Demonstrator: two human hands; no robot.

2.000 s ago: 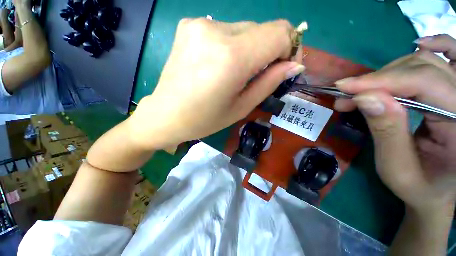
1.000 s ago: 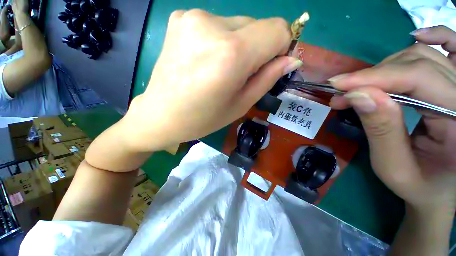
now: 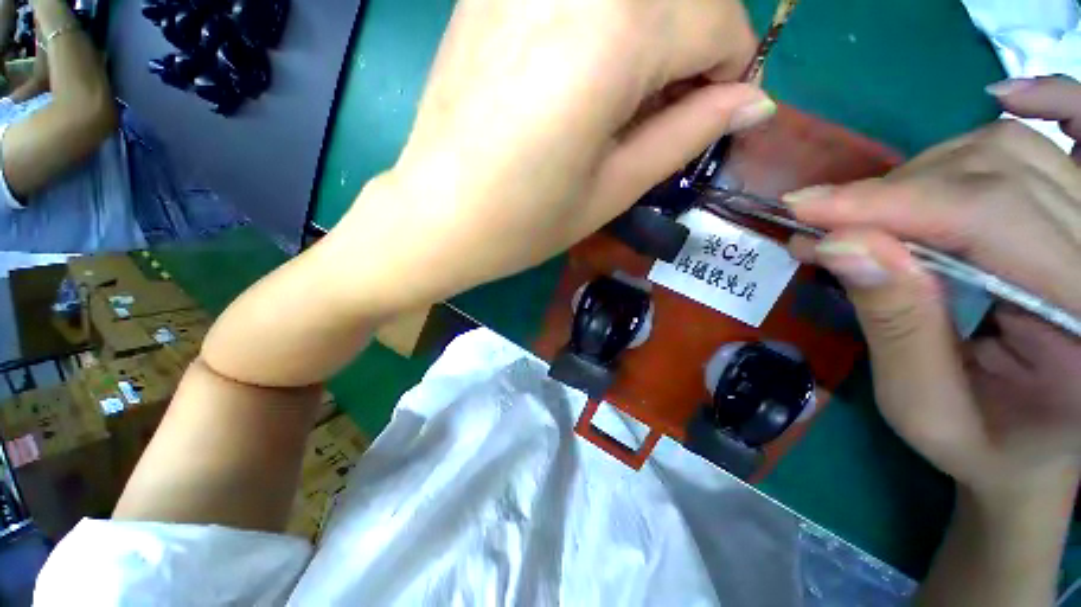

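Observation:
A reddish-brown fixture [image 3: 664, 356] with a white label [image 3: 726, 268] lies in front of me. Glossy black housings sit on it at near left [image 3: 611, 318] and near right [image 3: 763, 391]. My left hand [image 3: 569, 142] pinches a thin rod with a gold-coloured part [image 3: 775, 38] over the far-left station, where a black housing [image 3: 678, 190] is partly hidden by my fingers. My right hand [image 3: 948, 249] holds silver tweezers [image 3: 936, 255], their tips at that housing. The far-right station is mostly behind my right hand. Any magnet is too small to tell.
A pile of black housings [image 3: 219, 53] lies on a dark mat [image 3: 267, 154] at upper left. Another person's arm [image 3: 59, 119] shows at far left. Cartons [image 3: 107, 391] stand lower left. Crumpled white paper [image 3: 1043, 48] is at upper right. A small cardboard piece [image 3: 403, 330] is at the bench edge.
My left hand has moved up and right, and the rod it holds has shifted the same way, with its upper end now at the picture's top edge. The tweezers are angled more steeply.

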